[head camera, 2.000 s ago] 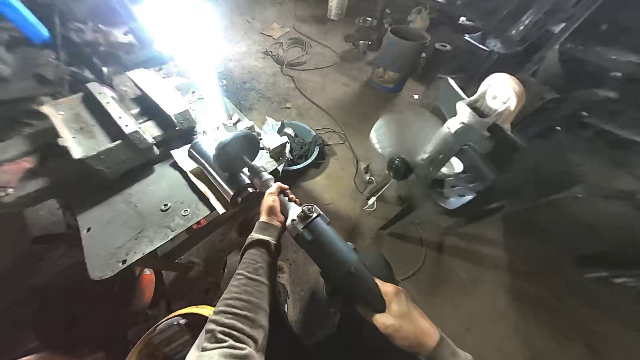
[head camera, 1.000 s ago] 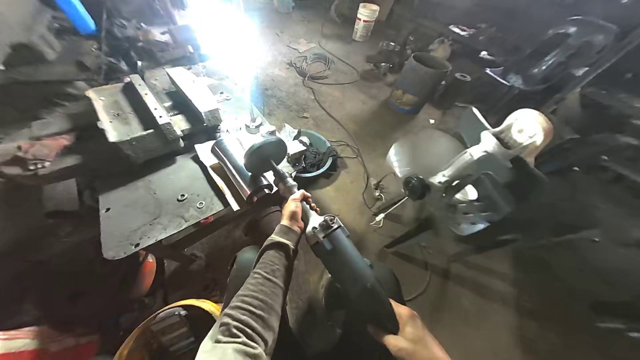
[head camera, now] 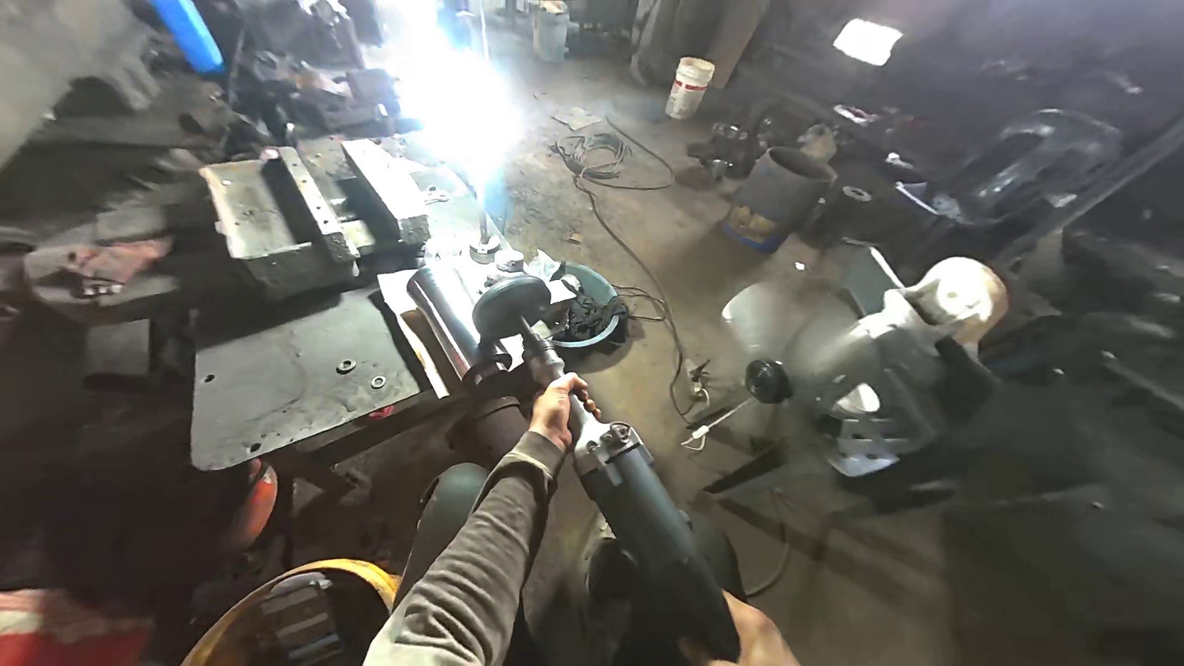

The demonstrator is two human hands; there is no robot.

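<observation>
My left hand (head camera: 557, 413) grips the metal neck of a long dark power grinder (head camera: 647, 518), just behind its round wheel (head camera: 511, 307). At the bottom edge my right hand (head camera: 754, 634) is wrapped around the rear of the grinder's body, its fingers mostly hidden. The wheel is over or against a shiny metal cylinder (head camera: 444, 314) lying at the edge of the workbench; whether they touch I cannot tell. Two washers (head camera: 346, 366) rest on a flat steel plate (head camera: 277, 370) left of the cylinder.
Beyond the cylinder stands a blue basin (head camera: 606, 338) with dark material. Heavy metal blocks (head camera: 384, 190) sit on the bench, near a blinding light. A fan (head camera: 768, 380) is at the right, cables (head camera: 638, 259) cross the floor, and a yellow-rimmed container (head camera: 356, 571) is at lower left.
The view has shifted, so the bench and fan sit farther right in it. Both hands keep hold of the grinder, and its wheel stays by the cylinder.
</observation>
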